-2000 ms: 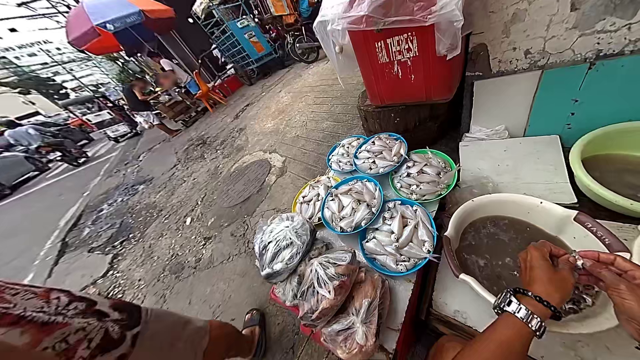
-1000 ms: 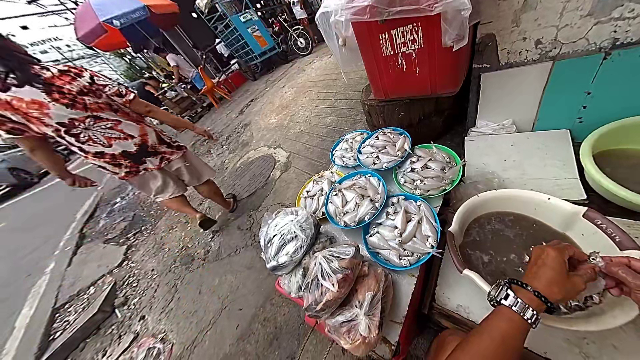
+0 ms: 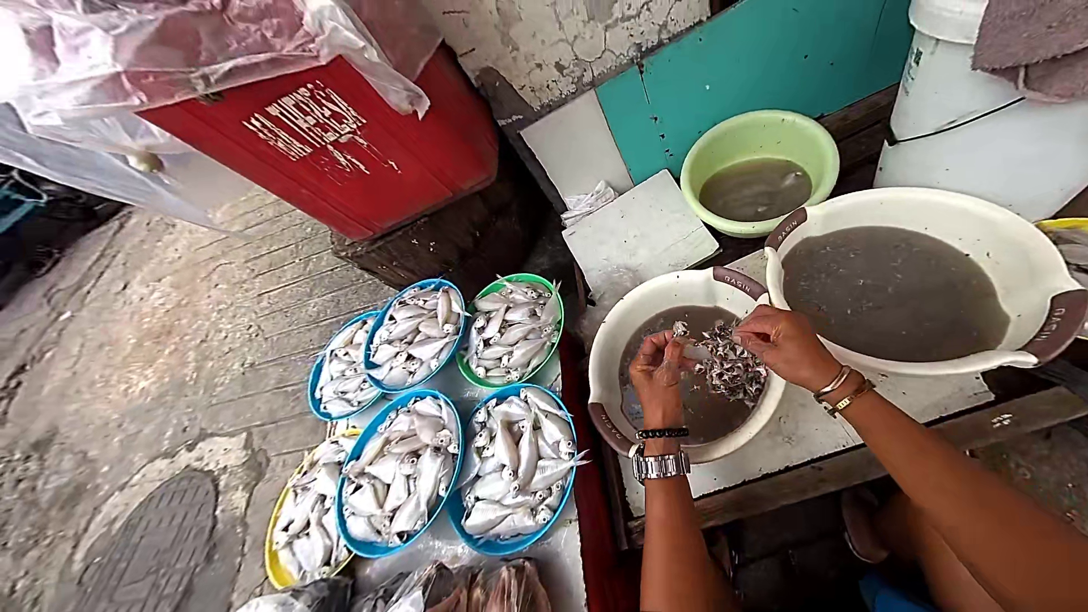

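Over a white basin [image 3: 608, 357] of murky water, my left hand [image 3: 661, 365] pinches a small pale scrap [image 3: 680, 329], perhaps a fish part, between thumb and fingers. My right hand [image 3: 778, 340] is at the basin's right rim, its thumb and fingertips together near a heap of small fish scraps [image 3: 731, 365]; whether they grip a piece is too small to tell. The heap lies in the basin between and below the two hands. A larger white basin [image 3: 1033, 255] of murky water stands to the right, close against the first.
Bowls of silvery fish [image 3: 510, 467] stand to the left, with plastic bags [image 3: 442, 591] below them. A red container [image 3: 340, 144] sits on a dark block. Behind the basins are a white board [image 3: 642, 234], a green basin [image 3: 701, 153] and a white bucket [image 3: 960, 127].
The view has swung to the right, bringing the larger basin into sight. A passer-by seen at the left one second ago is out of view. Both hands remain over the basin with the scraps.
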